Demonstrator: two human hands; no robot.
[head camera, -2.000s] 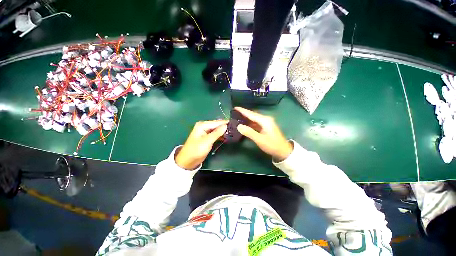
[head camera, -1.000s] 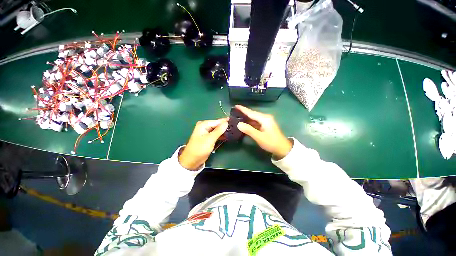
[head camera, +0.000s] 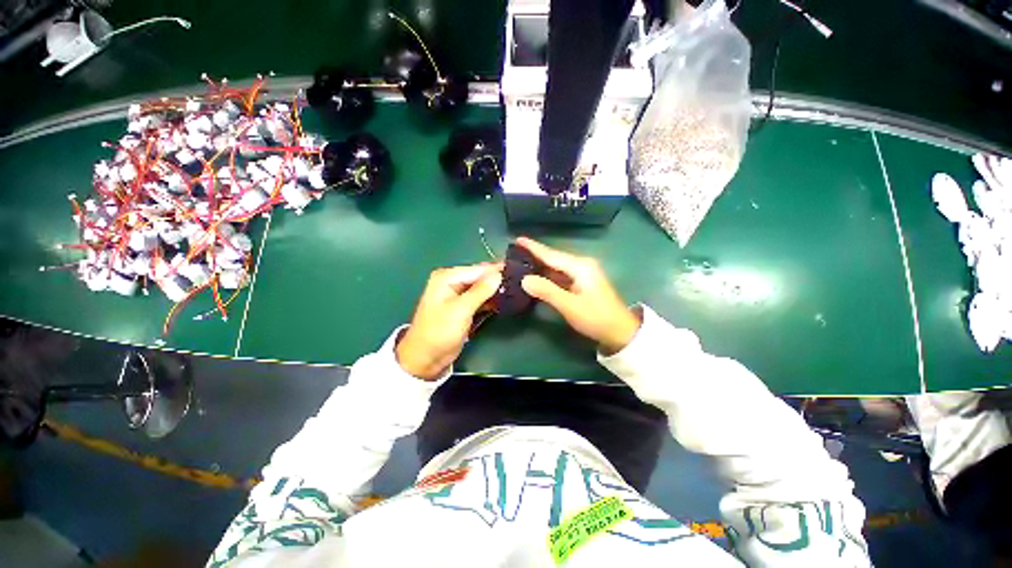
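A black housing (head camera: 516, 280) is held between both hands, low over the green bench, below the screw feeder. A thin pale lead rises from its upper left, and a short orange-yellow lead shows below it. My left hand (head camera: 449, 316) pinches its left edge with thumb and fingers. My right hand (head camera: 585, 294) grips its top and right side, thumb on its face. What lies between the fingers is hidden.
A pile of white connectors with red-orange leads (head camera: 183, 205) lies left. Several black housings (head camera: 357, 164) stand behind. The screw feeder (head camera: 568, 208) is ahead, with the black screwdriver (head camera: 577, 94) over it. A bag of small pieces (head camera: 690, 144) and white parts (head camera: 988, 250) are right.
Both hands keep nearly the same hold on the black housing, with slight shifts. The bench scene has moved slightly left and up in the view. The orange lead below the housing shows less.
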